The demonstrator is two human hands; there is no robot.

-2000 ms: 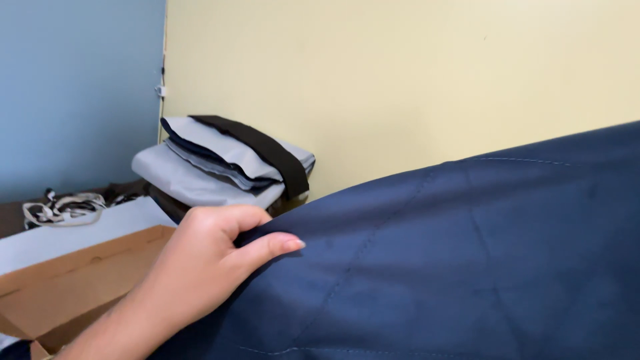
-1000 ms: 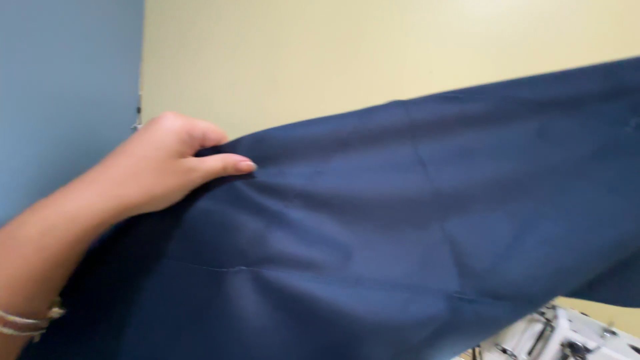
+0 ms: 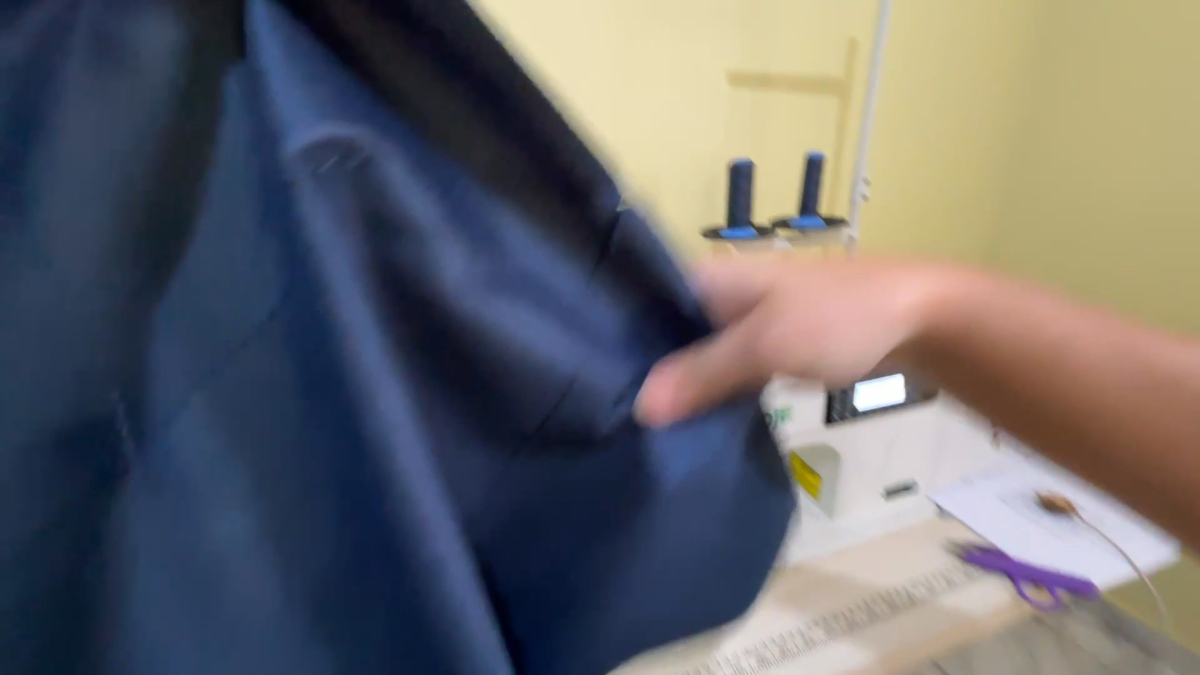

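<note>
A large navy blue fabric (image 3: 394, 394) hangs in folds across the left and middle of the head view, with lines of stitching on it. My right hand (image 3: 787, 323) comes in from the right side, blurred, and pinches the fabric's right edge between thumb and fingers. The lower part of the fabric drapes beneath that grip. My left hand is out of the frame.
Behind my right hand stands a white sewing machine (image 3: 881, 469) with a small lit display. Two dark blue thread spools (image 3: 741, 197) rise behind it. Purple thread snips (image 3: 1031, 574) and a white paper (image 3: 1106, 530) lie on the table, which has ruler markings (image 3: 825, 628).
The view has swung to the right, onto the sewing machine. My left hand, which held the fabric's upper edge, is no longer in view. My right hand has appeared, gripping the fabric.
</note>
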